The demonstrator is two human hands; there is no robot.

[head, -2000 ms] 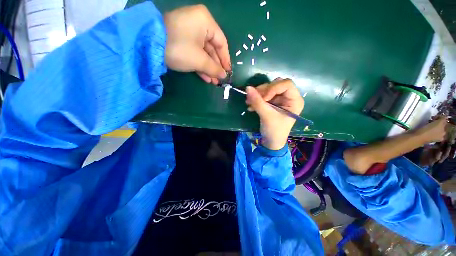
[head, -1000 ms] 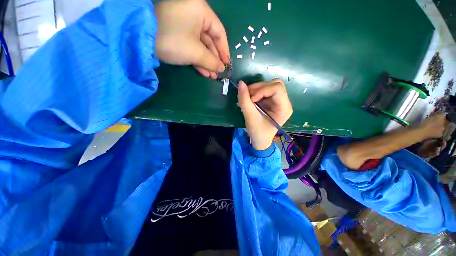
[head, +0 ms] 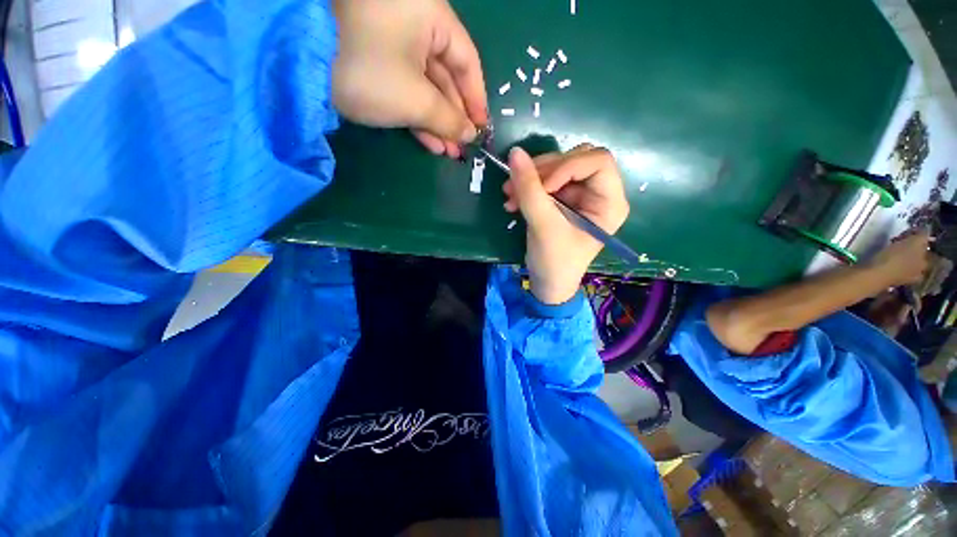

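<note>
My left hand (head: 411, 79) pinches a small dark component (head: 482, 140) between thumb and fingers; the fingers hide much of it. My right hand (head: 572, 210) holds slim grey tweezers (head: 593, 228) like a pen, their tip at the component. A narrow white strip (head: 477, 175) shows just below the component, near the fingertips; I cannot tell if it is attached. Several small white pieces (head: 537, 77) are scattered on the green surface (head: 724, 94) beyond my hands.
A wire spool (head: 857, 217) on a dark holder stands at the right. Another person's arm (head: 819, 304) reaches to the far right, near a heap of small dark parts (head: 911, 149). A ruled paper (head: 79, 47) lies upper left. The bench edge (head: 420, 252) runs before my body.
The tweezers and my right hand have shifted slightly against the component, and the tweezers' angle has changed. My left hand keeps its pinch. The view has shifted a little.
</note>
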